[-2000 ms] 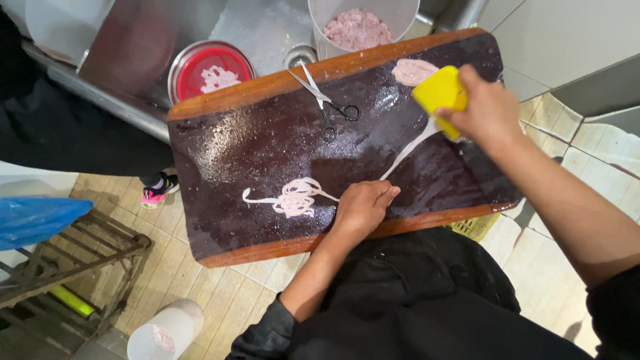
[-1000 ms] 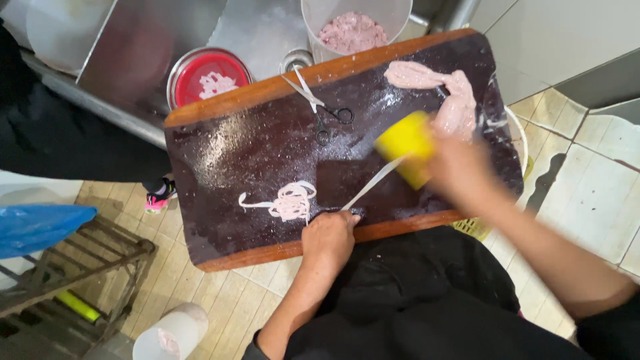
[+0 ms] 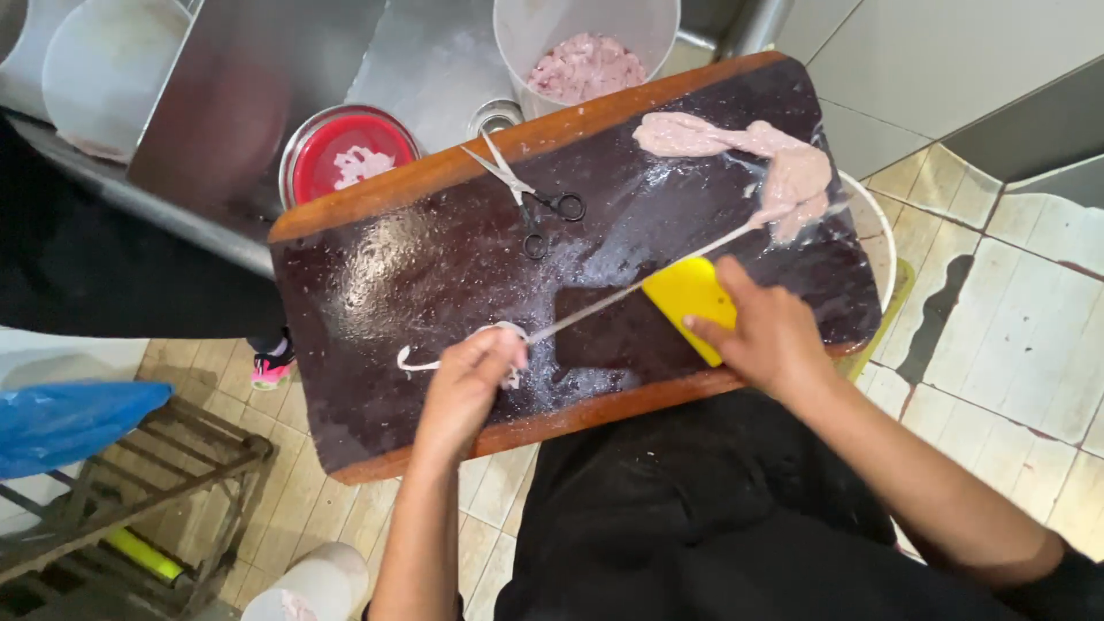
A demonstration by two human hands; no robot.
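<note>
My left hand [image 3: 473, 379] pinches a pale, stringy strand of animal tissue [image 3: 586, 312], low on the left half of a dark board with wooden edges [image 3: 431, 285]. That strand runs taut up to a pink, fleshy mass [image 3: 789, 177] at the board's upper right. My right hand [image 3: 763, 328] grips a yellow plastic scraper [image 3: 690, 302], its edge beside the strand. Part of a coiled pale strand [image 3: 418, 362] shows around my left hand, which hides the rest. Metal scissors with black handles [image 3: 517, 185] lie partly spread near the top edge.
Beyond the board are a steel sink [image 3: 302, 52], a red round container with pale scraps [image 3: 349, 155] and a clear tub of pink pieces [image 3: 586, 69]. A slatted rack with a blue bag [image 3: 78, 423] stands lower left, near a white container [image 3: 319, 578]. Another person's shoe [image 3: 272, 366] shows at left.
My left hand has moved left onto the coiled strand. The scraper has come down from the upper right to the strand's middle. The pink mass, bunched at the right, is more fully in sight.
</note>
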